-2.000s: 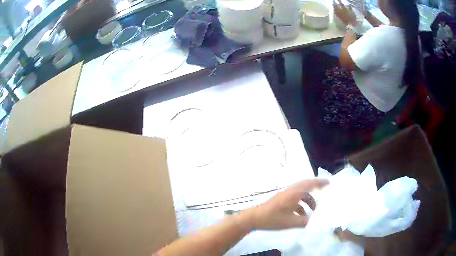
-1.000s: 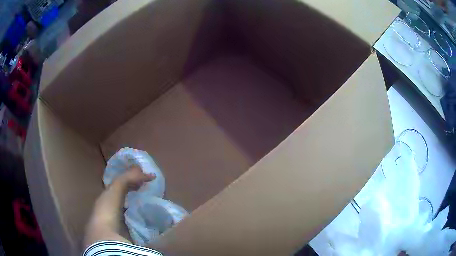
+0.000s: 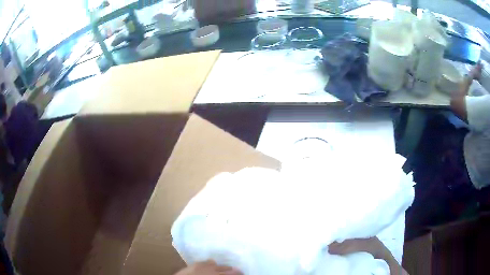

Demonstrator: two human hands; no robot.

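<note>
A large overexposed white bundle [image 3: 242, 215], a bagged cylinder and bunched thin bags, fills the lower middle; where one ends and the other begins cannot be told. My left hand [image 3: 208, 268] is cut off by the bottom edge and holds the bundle's lower left part, the bagged cylinder. My right hand [image 3: 368, 248] is at the lower right, closed on bunched white plastic bags. Its fingertips are hidden in the plastic. The white worktop sheet [image 3: 360, 134] shows behind the bundle, with a clear cylinder's thin rim [image 3: 313, 139] on it.
The open master carton [image 3: 134, 177] stands at left, flaps out. Another brown carton [image 3: 456, 241] is at lower right. The bench behind holds clear rims, a dark cloth [image 3: 349, 67] and white drums [image 3: 389, 56]. A person's arm [image 3: 461, 96] is at the right edge.
The view has swung from inside the carton back to the table. My left hand has come out of the carton with a bagged cylinder, now against the bags in my right hand.
</note>
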